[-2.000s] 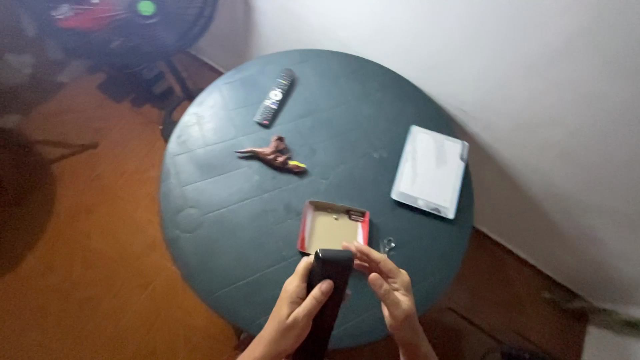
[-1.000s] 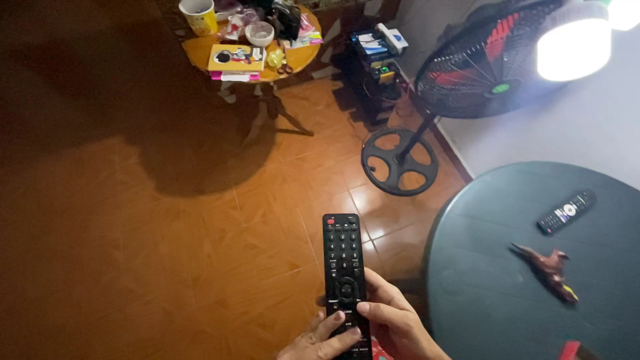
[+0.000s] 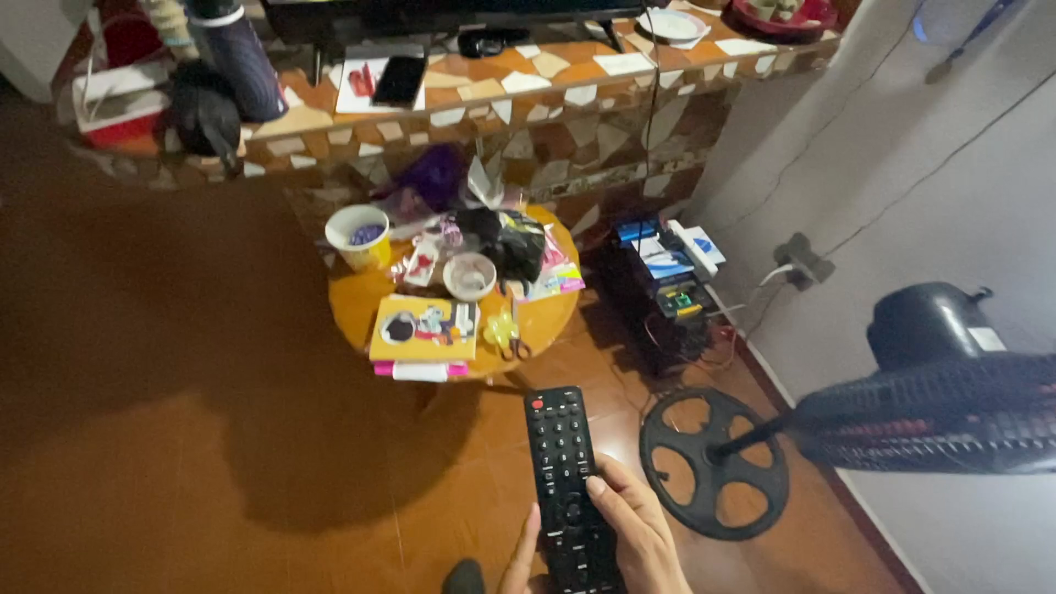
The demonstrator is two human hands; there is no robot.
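A long black remote control (image 3: 569,487) with a red button at its top left is held upright at the bottom centre, its button face toward me. My right hand (image 3: 639,524) grips its right edge, the thumb lying over the buttons. On the other side, my left hand (image 3: 525,557) touches the lower left edge with a raised finger; most of that hand is cut off by the frame or hidden behind the remote.
A round wooden table (image 3: 346,305) bears a yellow book, scissors, a bowl and a cup. Behind it stands a stone-clad counter (image 3: 462,115) with a television. A pedestal fan (image 3: 714,462) is at the right, near a black shelf unit (image 3: 652,330).
The view has swung from the round green table to the counter and wooden table. The remote, seen end-on at first, now shows its buttons. My left hand is lower on its left edge.
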